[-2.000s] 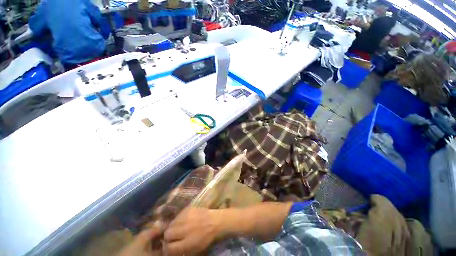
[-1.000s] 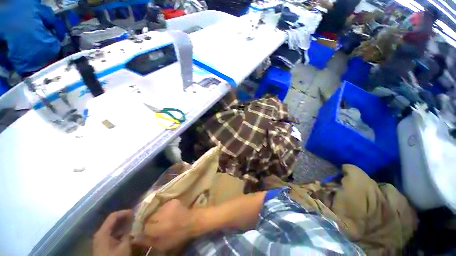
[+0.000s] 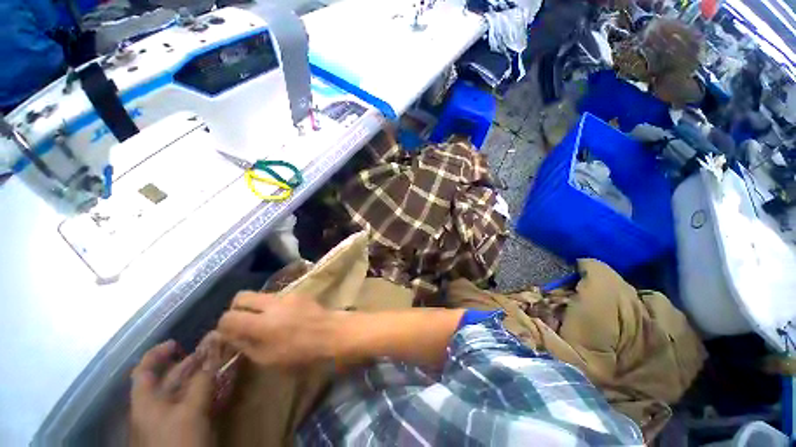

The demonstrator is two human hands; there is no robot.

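Note:
The tan garment [image 3: 271, 397] with a brown plaid lining lies across my lap, below the table's front edge. My right hand [image 3: 275, 330] pinches its edge with the fingertips; a thin pale strip shows there. My left hand [image 3: 174, 397] is at the lower left, somewhat blurred, with its fingers at the same edge beside a bit of plaid. The fingertips partly hide the pinched cloth. A raised tan flap [image 3: 345, 271] with a pale edge stands up beyond my right wrist.
The white sewing machine [image 3: 231, 65] stands on the white table [image 3: 201, 257]. Scissors with yellow and green handles [image 3: 272, 180] lie near the table edge. A brown plaid pile [image 3: 419, 205] hangs right of the table. Tan cloth [image 3: 624, 336] lies at right. A blue crate [image 3: 567, 214] stands on the floor.
The view has shifted, so the machine and crate sit further left and higher. Both hands have moved along the tan garment's edge, and more tan cloth shows below them.

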